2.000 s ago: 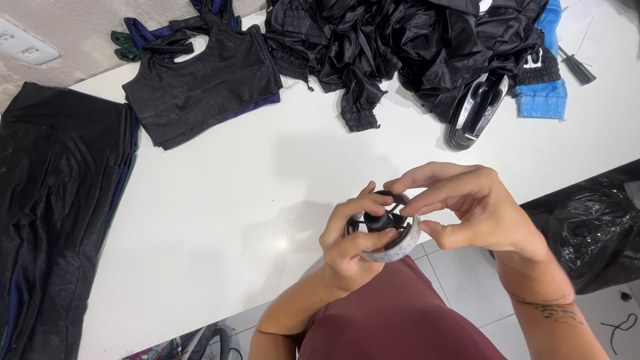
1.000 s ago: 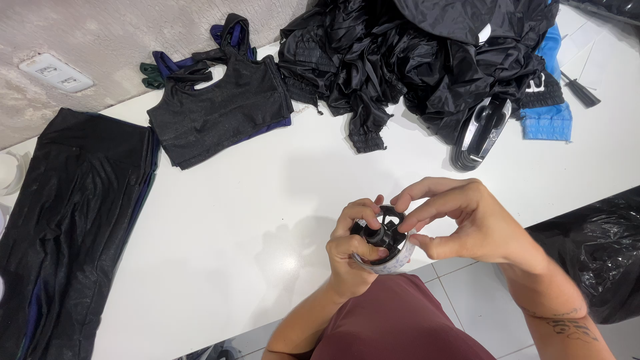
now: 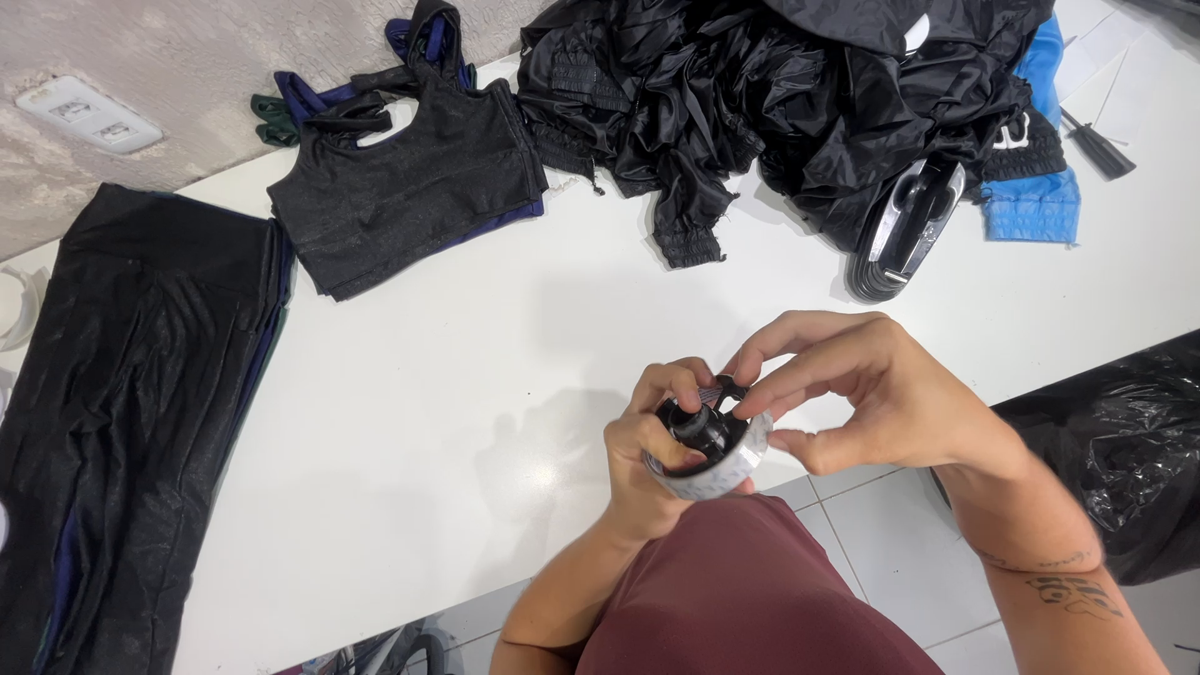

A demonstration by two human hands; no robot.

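Note:
My left hand (image 3: 656, 441) grips a black plastic hub or dispenser (image 3: 698, 427) that has a roll of pale printed tape (image 3: 717, 480) around its rim. The thumb and fingers of that hand reach into the black middle part. My right hand (image 3: 844, 394) is at the roll's right side, with fingertips at the upper rim and the thumb close to the tape's edge. Whether the right fingers pinch the tape or only touch it cannot be told. Both hands are above the near edge of the white table (image 3: 403, 422).
Folded black leggings (image 3: 141, 375) lie left, beside folded black tops (image 3: 412, 187). Shiny black garments (image 3: 797, 103) heap at the back, with a black stapler-like tool (image 3: 905, 230), a blue garment (image 3: 1031, 206) and a dark-handled tool (image 3: 1099, 150). A black plastic bag (image 3: 1125, 450) stands right.
My left hand keeps hold of the black piece with the tape roll, and my right fingers stay at its rim. The view has shifted somewhat since the earliest frame.

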